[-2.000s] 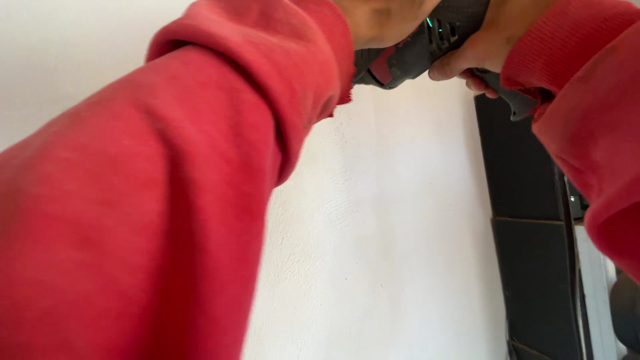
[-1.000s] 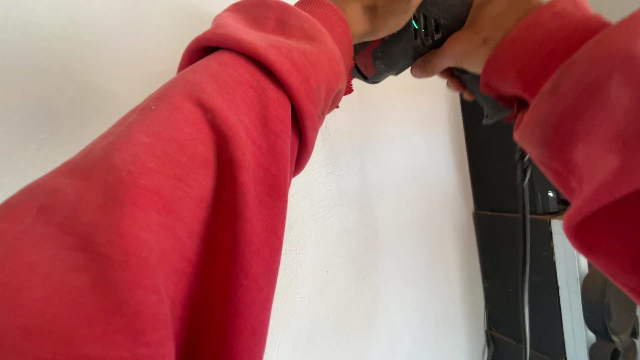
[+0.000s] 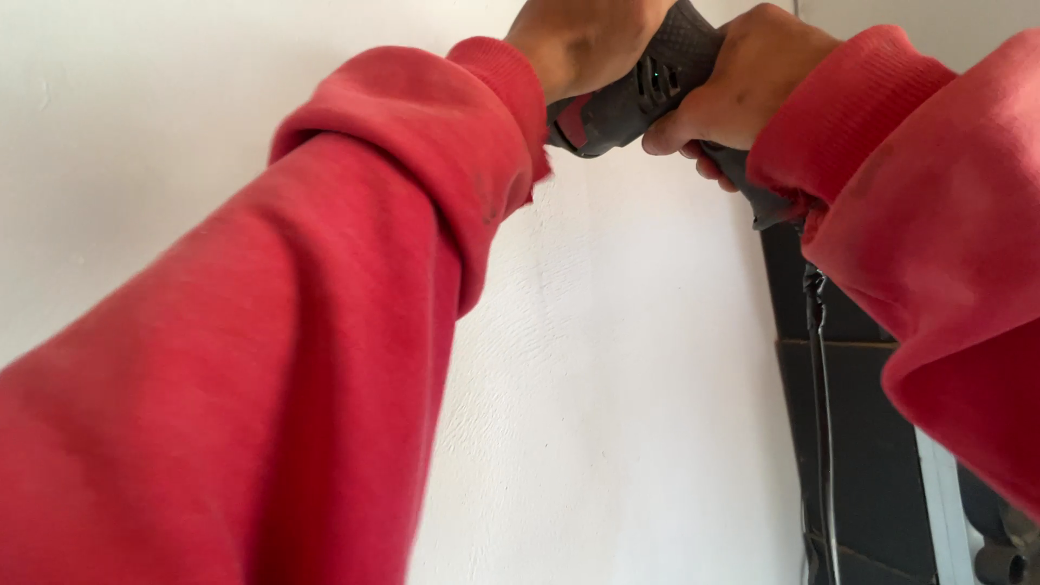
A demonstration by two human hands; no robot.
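A dark grey corded power drill (image 3: 626, 106) with a red patch is at the top of the head view, in front of a white wall. My right hand (image 3: 743, 89) is closed around its rear grip, with the thumb along the lower side of the body. My left hand (image 3: 589, 41) is at the tool's front part; its fingers are largely out of view or hidden. The tool's front end is hidden behind my left wrist and sleeve. A black power cord (image 3: 821, 406) hangs down from the handle.
The white wall (image 3: 617, 390) fills the middle and left. Black tiles or panels (image 3: 861, 447) stand at the right, beside a pale vertical strip (image 3: 942, 487). Dark rounded objects (image 3: 1003, 552) are at the lower right corner.
The view has shifted somewhat. More of the hands and tool shows at the top than before. The cord hangs in plainer sight below the handle. Both hands remain on the tool.
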